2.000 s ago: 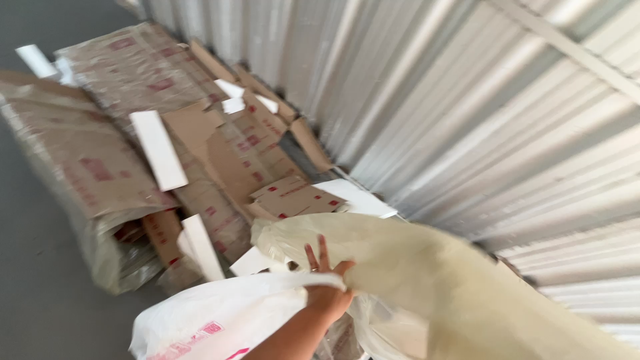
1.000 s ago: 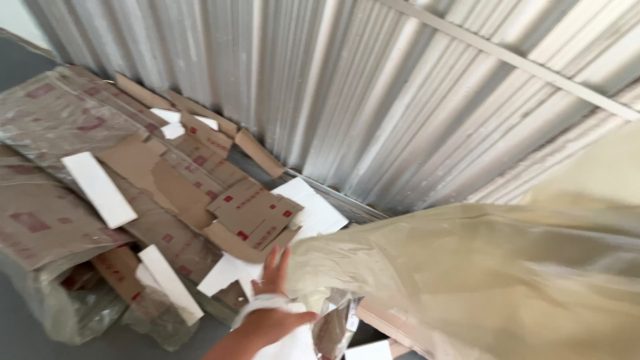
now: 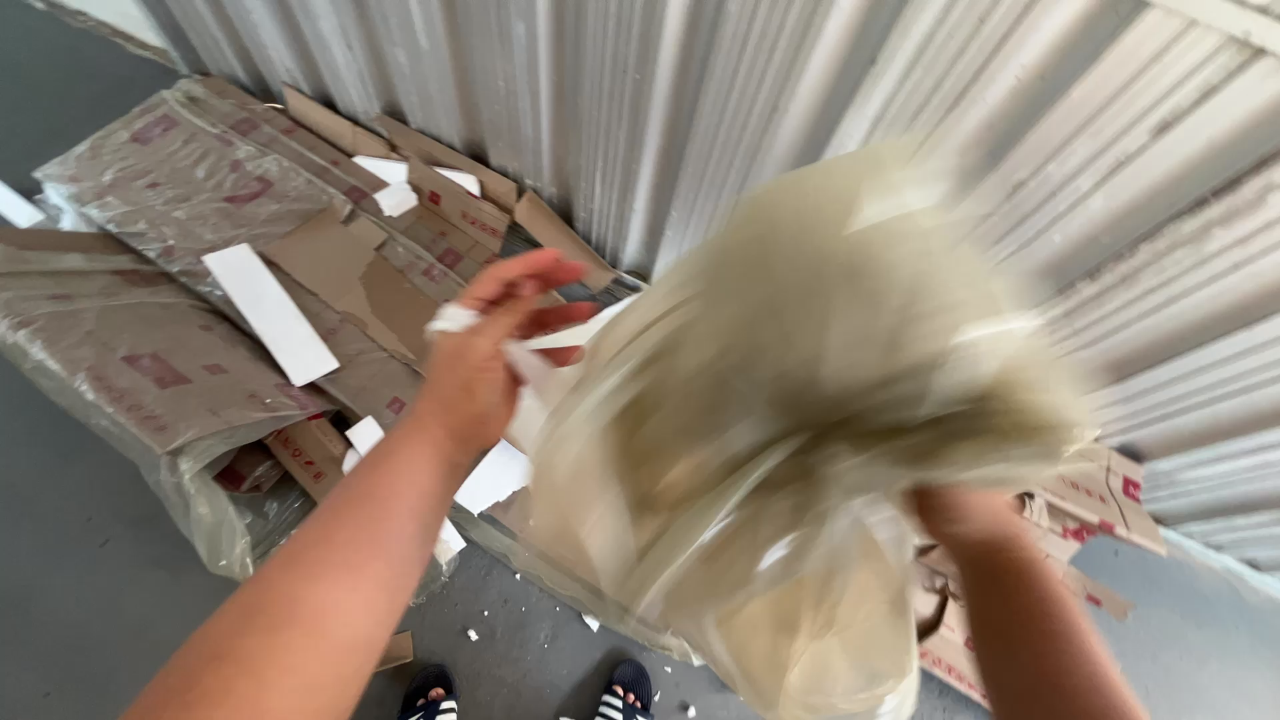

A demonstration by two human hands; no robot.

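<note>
A large yellowish translucent plastic bag (image 3: 800, 400), blurred by motion, fills the middle of the head view. My right hand (image 3: 950, 500) is at its lower right side, with the fingers hidden behind the plastic. To the left of the bag is my left hand (image 3: 515, 330), its fingers apart and pointing right. A piece of thin white plastic (image 3: 455, 318) is looped at that hand, and a strip of it runs toward the bag. Flattened cardboard (image 3: 350, 280) lies beyond my left hand, with a long white foam strip (image 3: 270, 315) on top.
Plastic-wrapped cardboard (image 3: 150, 370) lies at the left. A corrugated metal wall (image 3: 600, 120) rises behind the pile. More torn cardboard (image 3: 1090, 500) is on the right. White crumbs are scattered on the grey floor (image 3: 520, 620) near my sandals (image 3: 628, 690).
The yellowish bag has bunched up and now stands raised in the middle, where before it stretched off to the right. My right arm has come into view. The white bag seen at first is no longer visible.
</note>
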